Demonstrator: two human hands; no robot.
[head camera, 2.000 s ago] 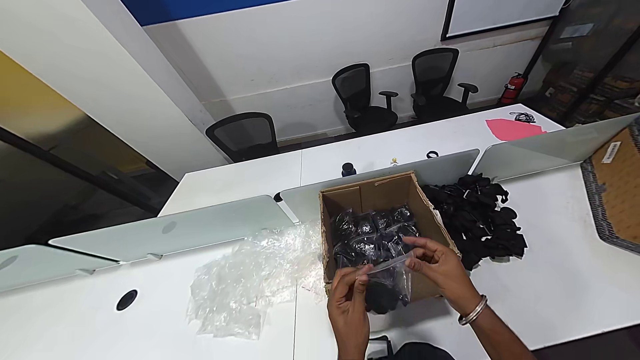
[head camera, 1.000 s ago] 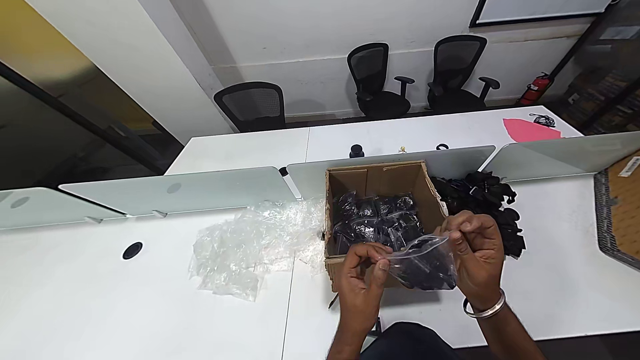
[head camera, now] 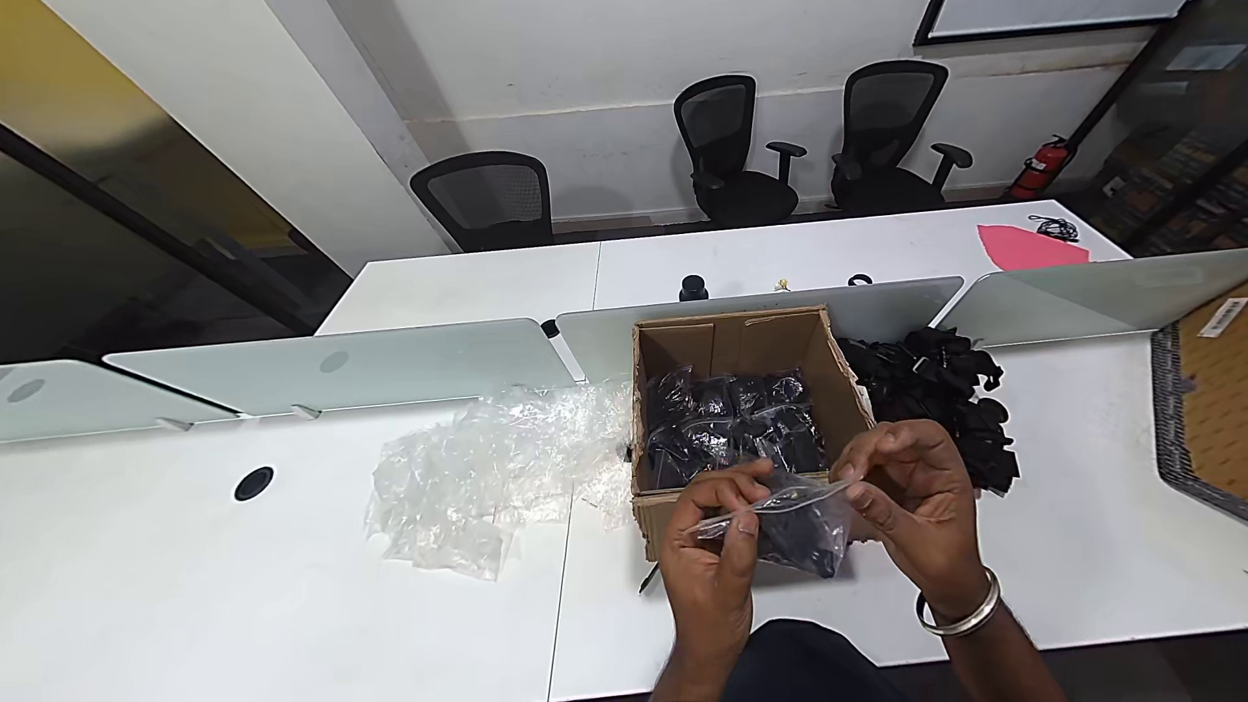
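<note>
My left hand pinches one end of the top edge of a clear zip-lock bag with a dark item inside. The other end of that edge is between the thumb and fingers of my right hand, which has a metal bangle at the wrist. The bag is in front of an open cardboard box that holds several clear bags of black items. A heap of empty-looking clear plastic bags lies left of the box. Right of it is a pile of black strap-like items.
Low frosted glass dividers run behind the box across the white table. Beyond them are a small black object, a pink sheet and a coiled black cable. A brown panel with a grey edge is at far right.
The held bag hung lower with its dark content facing me a second ago; its top edge is now tilted up toward my right hand. Both hands have stayed on the bag.
</note>
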